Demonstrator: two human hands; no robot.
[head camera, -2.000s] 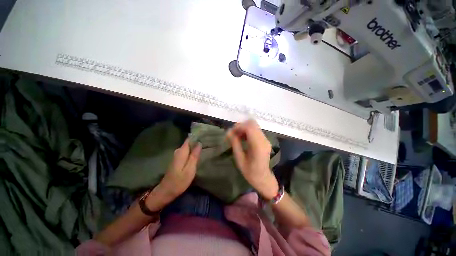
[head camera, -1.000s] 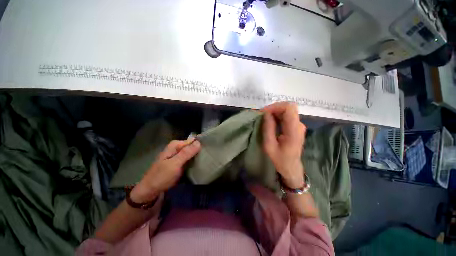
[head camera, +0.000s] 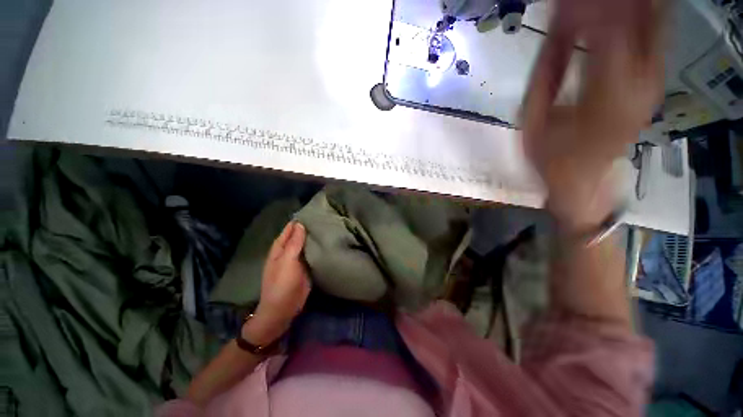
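The green cloth (head camera: 350, 261) lies bunched over my lap below the table edge. My left hand (head camera: 285, 273) grips its left edge between thumb and fingers. My right hand (head camera: 591, 98) is off the cloth, raised over the right part of the machine bed, large and blurred near the camera. Its fingers point up toward the machine; whether it holds anything cannot be told. It hides much of the sewing machine arm. The needle area (head camera: 436, 53) is brightly lit, with no cloth at it.
The white table (head camera: 204, 73) has a printed ruler (head camera: 309, 148) along its front edge. More green cloth (head camera: 81, 285) hangs heaped at the left. A small metal tool (head camera: 641, 169) lies at the table's right. Baskets with blue cloth (head camera: 664, 269) stand below right.
My right hand has let go of the cloth and moved up and right over the machine bed. The cloth has sunk into a bunch. My left hand still holds it.
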